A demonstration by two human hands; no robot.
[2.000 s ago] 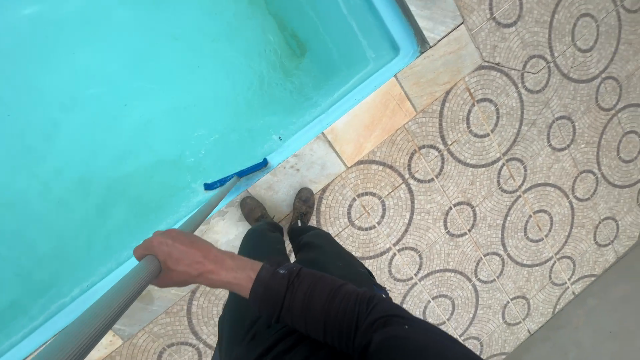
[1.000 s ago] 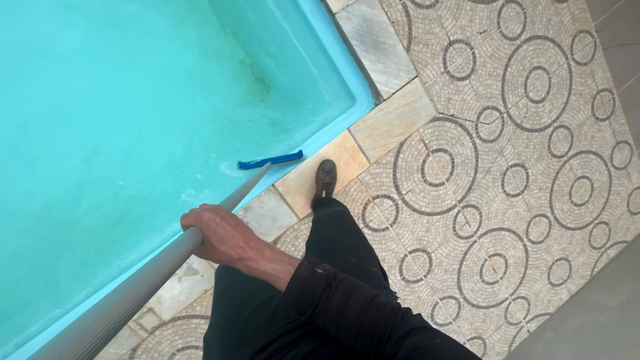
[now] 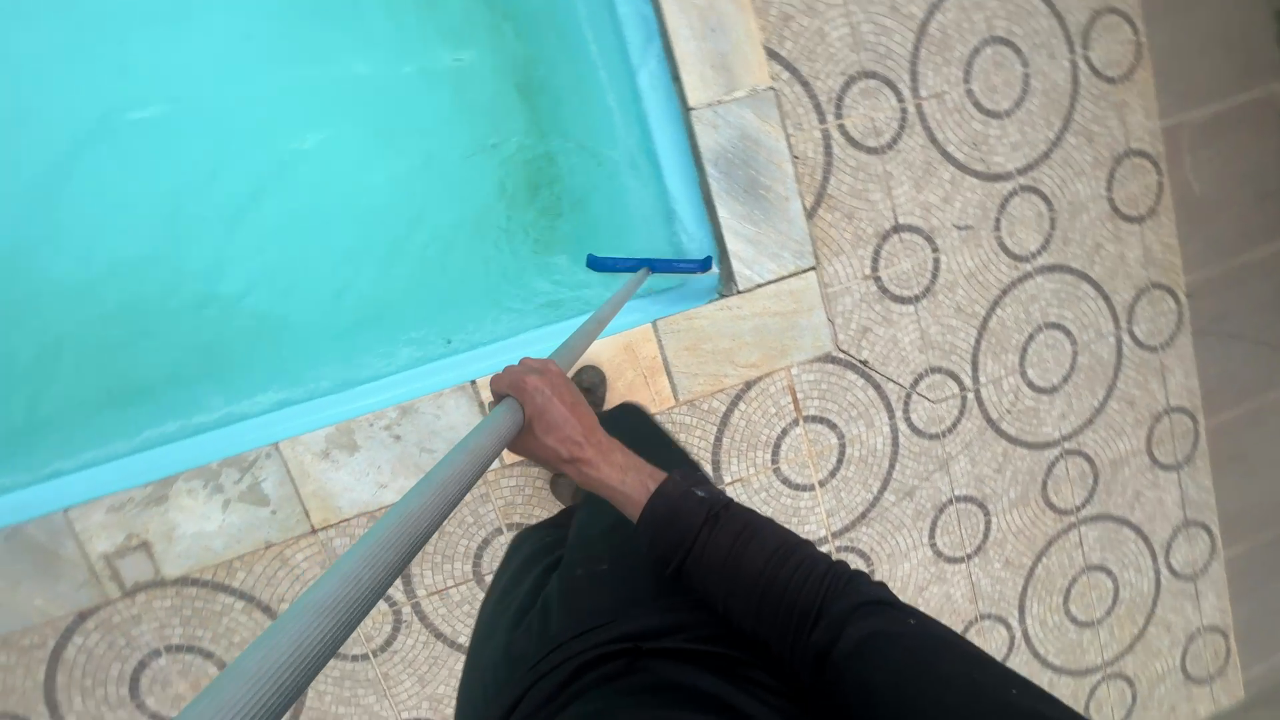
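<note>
My right hand (image 3: pixel 550 415), in a dark sleeve, is closed around a grey ribbed telescopic pole (image 3: pixel 400 530). The pole slants from the bottom left up to a blue pool brush head (image 3: pixel 649 264), whose bristles I cannot make out. That head lies at the water's surface close to the corner of the pool (image 3: pixel 500 350), by its light blue rim. Below my hand the pole runs out of the frame. My left hand is not in view.
Stone coping slabs (image 3: pixel 755 190) edge the pool. Beyond them lies mosaic paving (image 3: pixel 1045 355) with dark rings. My shoes (image 3: pixel 590 386) are on and beside the coping, partly hidden by my hand. Darker greenish patches (image 3: pixel 545 185) show in the water near the corner.
The brush head has moved along the pool edge to the corner, with my right hand still on the pole. My feet have stepped along the coping, and the view has shifted and turned.
</note>
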